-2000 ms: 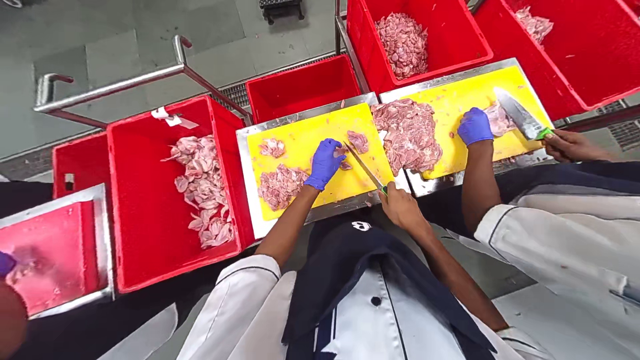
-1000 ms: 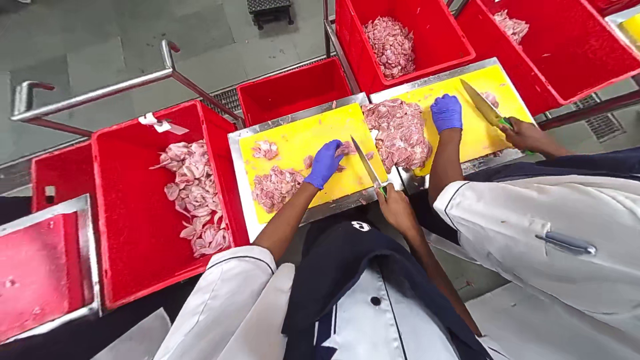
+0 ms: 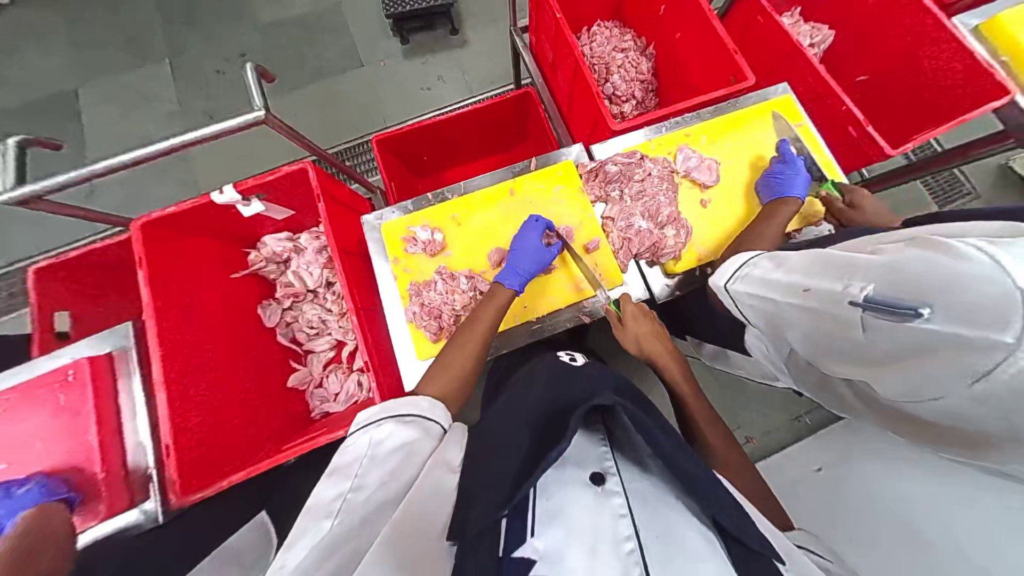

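My left hand (image 3: 531, 254), in a blue glove, holds a piece of raw meat (image 3: 554, 238) down on a yellow cutting board (image 3: 512, 192). My bare right hand (image 3: 638, 326) grips the green handle of a knife (image 3: 586, 268), whose blade tip lies beside the left fingertips. Left of my gloved hand, a pile of cut meat (image 3: 445, 302) lies on the board, with a smaller heap (image 3: 424, 240) behind it and small bits near the blade. A large mound of meat (image 3: 638, 206) spans the border with the neighbouring board on the right.
A co-worker's gloved hand (image 3: 784, 173) and knife are at the right board (image 3: 740, 136). Red crates with meat stand left (image 3: 212, 344) and behind (image 3: 680, 48); another red crate (image 3: 464, 144) adjoins my board. A metal rail (image 3: 144, 154) runs at left. Another person's gloved hand (image 3: 36, 494) shows lower left.
Since a second ago, my knife tip has come to the left fingertips. The co-worker's gloved hand has moved from beside the meat mound to the knife blade.
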